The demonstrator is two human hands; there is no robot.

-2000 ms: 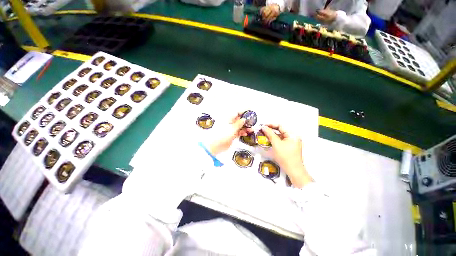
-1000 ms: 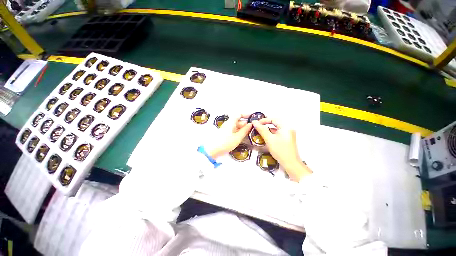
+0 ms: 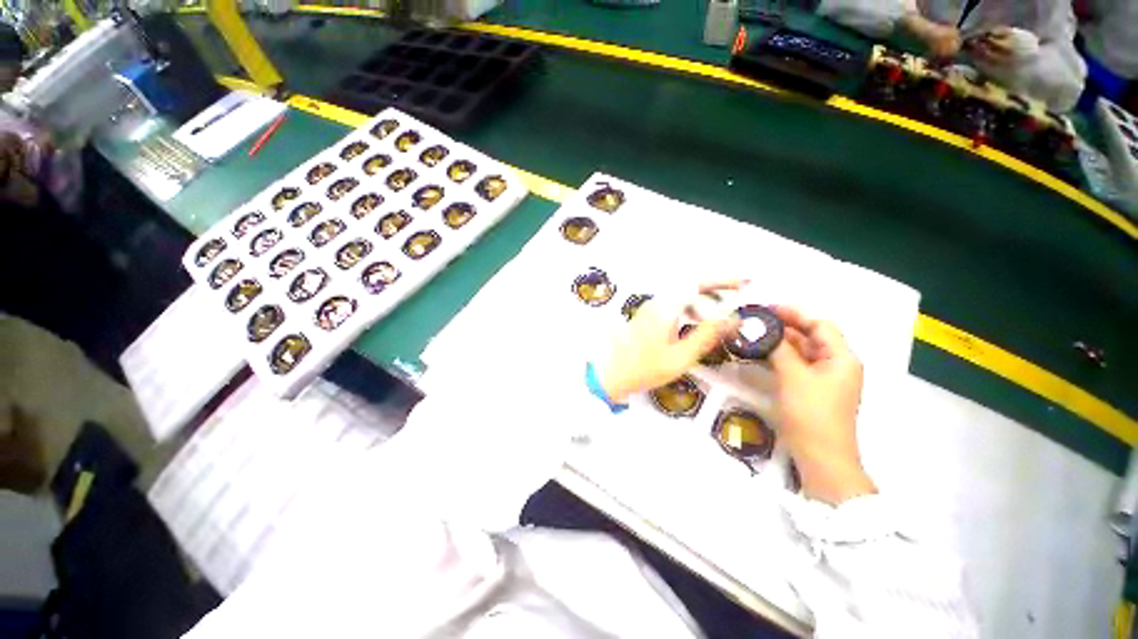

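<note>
A small round dark unit (image 3: 754,332) with a pale centre is held above the white foam tray (image 3: 499,362). My right hand (image 3: 817,387) grips its right side between thumb and fingers. My left hand (image 3: 661,343), with a blue wrist strap (image 3: 604,388), is at its left side; its fingers look spread, and whether it touches the unit is unclear. Amber lens modules lie spaced on the tray: one at the upper left (image 3: 579,230), one below the hands (image 3: 743,433), and several others, some partly covered by my hands.
A full foam tray (image 3: 481,234) of amber units is at left. A black compartmented tray (image 3: 437,69) lies on the green belt beyond. A paper sheet (image 3: 227,125) and red pen (image 3: 267,134) lie far left. Opposite are a person's hands and a fixture row (image 3: 973,106). Dark bits (image 3: 1089,355) lie at right.
The view has swung, so the trays appear further right. The hands were close together around the unit; now the left fingers are more spread and the unit's dark face with pale centre shows.
</note>
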